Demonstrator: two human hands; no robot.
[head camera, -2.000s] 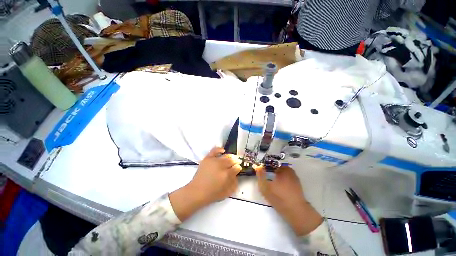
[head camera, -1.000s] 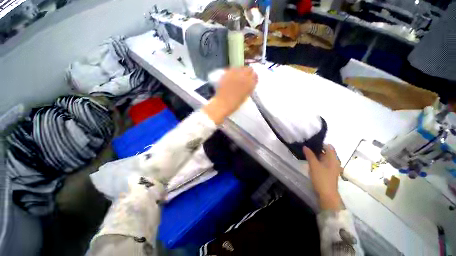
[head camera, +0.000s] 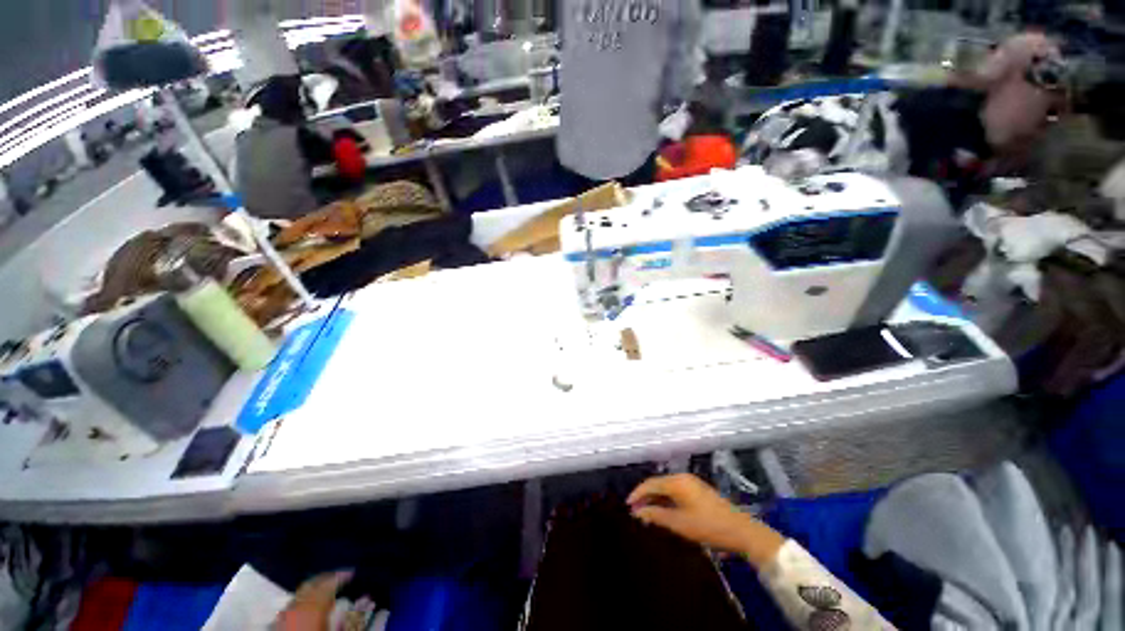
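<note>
My left hand (head camera: 315, 604) is at the bottom left, blurred and cut off by the frame's edge. It is beside a white cloth piece (head camera: 251, 602) low by the seat; whether it grips the cloth cannot be told. My right hand (head camera: 697, 510) is over my dark lap (head camera: 623, 569), in front of the table edge, with its fingertips close together; I cannot tell whether they hold anything. The white sewing machine (head camera: 728, 234) stands on the table beyond both hands, with no hand at its needle.
The white table (head camera: 407, 370) spans the middle. Thread snips (head camera: 762, 344) and a black phone (head camera: 851, 353) lie at its right. A second machine (head camera: 142, 364) and a pale green cone (head camera: 228, 325) are at left. Grey cloth pieces (head camera: 975, 542) are at lower right. People are behind.
The view has swung back up and right. My left hand has gone down to the lower left, away from the table. The white and black piece has left the tabletop, and my right hand is over my lap.
</note>
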